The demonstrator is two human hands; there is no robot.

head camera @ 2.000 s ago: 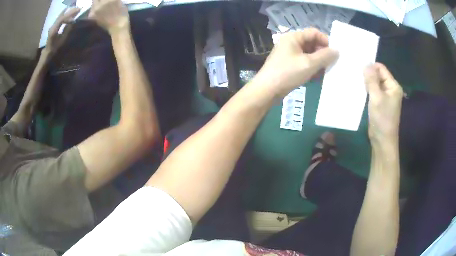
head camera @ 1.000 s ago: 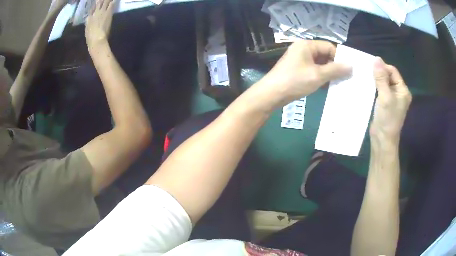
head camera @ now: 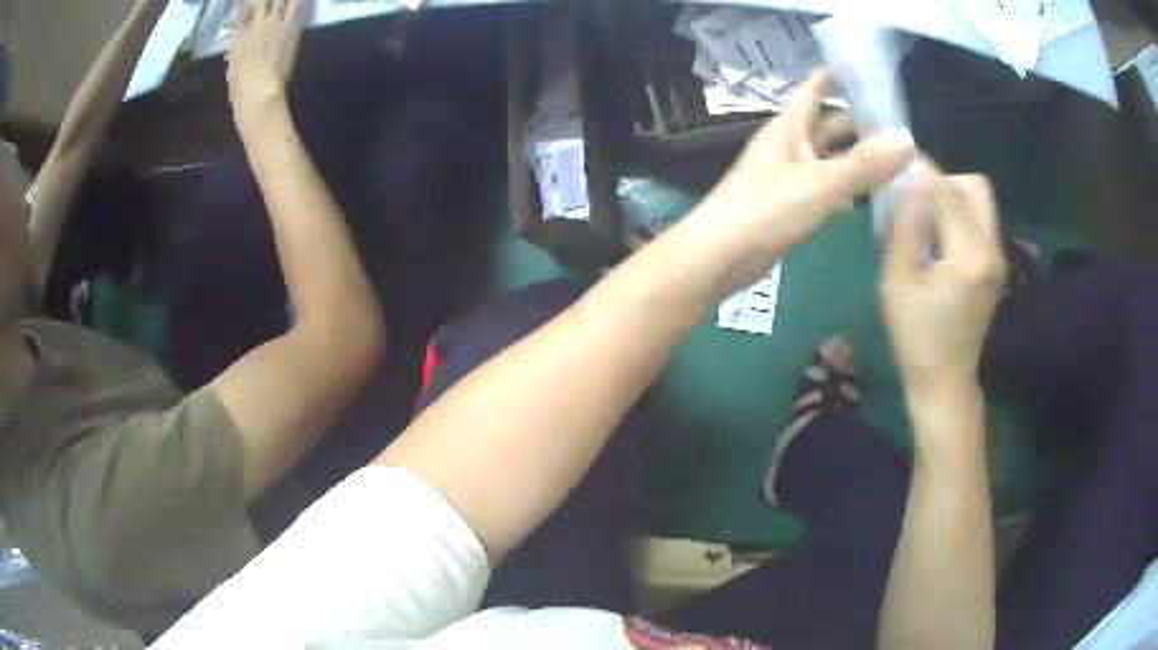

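A white leaflet [head camera: 866, 79], narrow and motion-blurred, is held upright between both hands at the upper right of centre. My left hand [head camera: 813, 159] grips its left side with thumb and fingers. My right hand [head camera: 942, 248] grips its lower part, and the fingers hide some of the paper. The two hands are close together, with the left thumb near the right fingers. Blur hides the print and the exact folds.
A pile of folded leaflets [head camera: 749, 53] lies behind my left hand. One leaflet [head camera: 751, 302] is on the green floor. A narrow brown box [head camera: 521, 152] holds white papers. White sheets [head camera: 1016, 28] lie on the table's right. A neighbour's arm [head camera: 305, 241] reaches the table at left.
The leaflet was a wider, longer white panel; it now shows as a narrower strip, higher up. My right hand has moved left and slightly down, closer to my left hand.
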